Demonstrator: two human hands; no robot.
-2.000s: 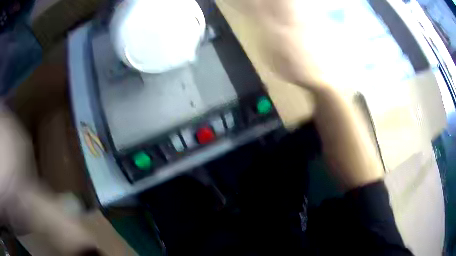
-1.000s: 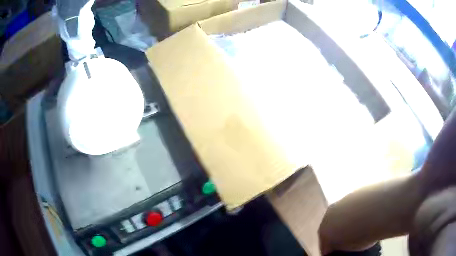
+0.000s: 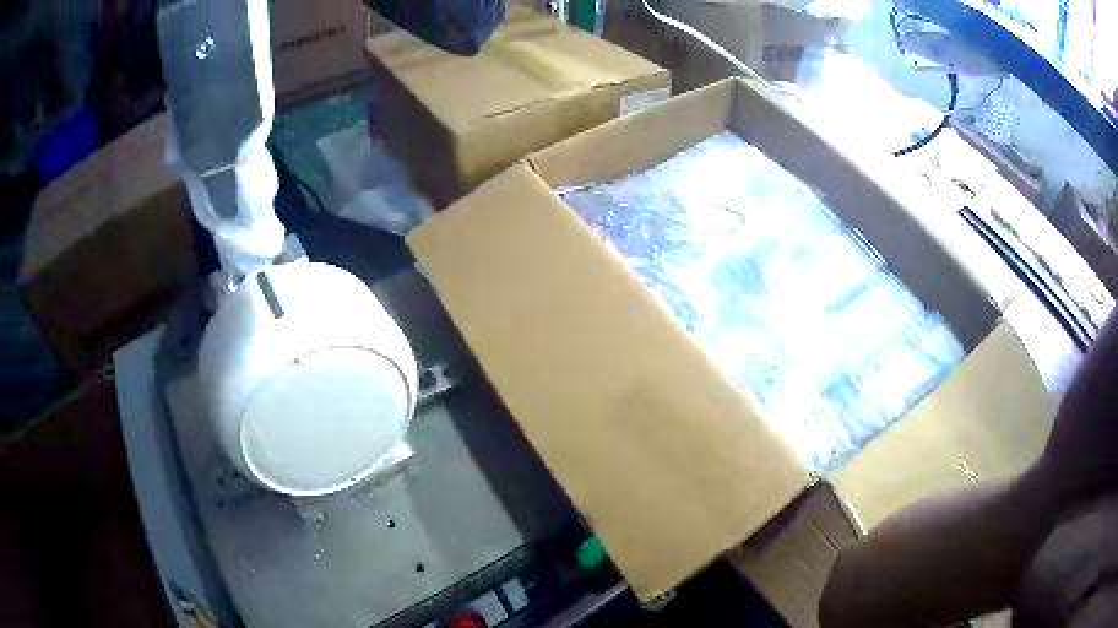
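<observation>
A white round housing [image 3: 325, 423] sits on the machine at the left, its short dark slot toward the welding head. The welding head [image 3: 221, 111], partly wrapped in clear film, stands just behind it. The open carton [image 3: 589, 393] right of the machine holds shiny bluish-clear parts [image 3: 797, 294]. Dark, blurred skin at the lower right edge appears to be my right hand [image 3: 944, 552], near the carton's front flap and cut off by the picture. Its fingertips and anything in them are unclear. I cannot make out my left hand.
The grey base plate [image 3: 356, 552] lies below the housing. A green button [image 3: 592, 552] and the red button [image 3: 466, 622] show at its front edge. A closed carton [image 3: 515, 98] stands behind, and another carton [image 3: 110, 233] at the back left. Crumpled film [image 3: 368, 184] lies behind the machine.
The view has swung right, bringing the whole open carton in. My right hand has left the carton's area for the lower right edge. The left arm has gone out of view.
</observation>
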